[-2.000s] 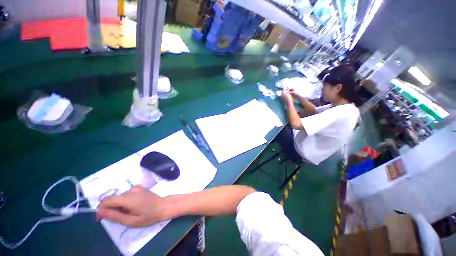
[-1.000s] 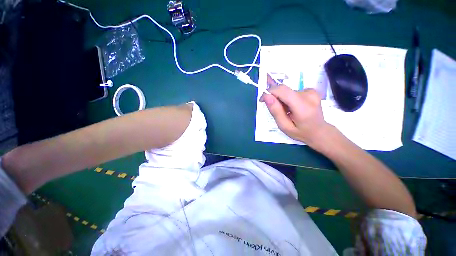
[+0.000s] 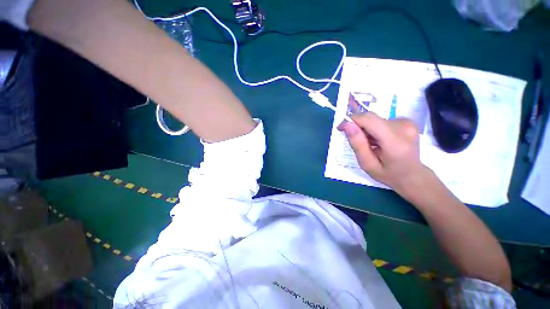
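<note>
My bare right hand (image 3: 383, 142) is over the left part of a printed white sheet (image 3: 482, 181). Its thumb and forefinger pinch the end of a white cable (image 3: 238, 57). The plug tip is mostly hidden by the fingers. A white connector piece (image 3: 321, 99) on the cable lies just left of the sheet, and the cable makes a loop above it. My left forearm reaches to the upper left. Only a pale glove cuff shows at the corner; the hand is cut off.
A black mouse (image 3: 451, 114) lies on the sheet. A metal-and-black part (image 3: 248, 17) is at the top. An off-white ring (image 3: 171, 130) and clear plastic (image 3: 181, 36) are partly behind my left forearm. A dark case (image 3: 78, 121) is at left, a pen (image 3: 534, 114) at right.
My left arm has swung from the lower left up to the upper left, now covering part of the ring and plastic. The view has shifted. My right hand keeps its pinch on the cable.
</note>
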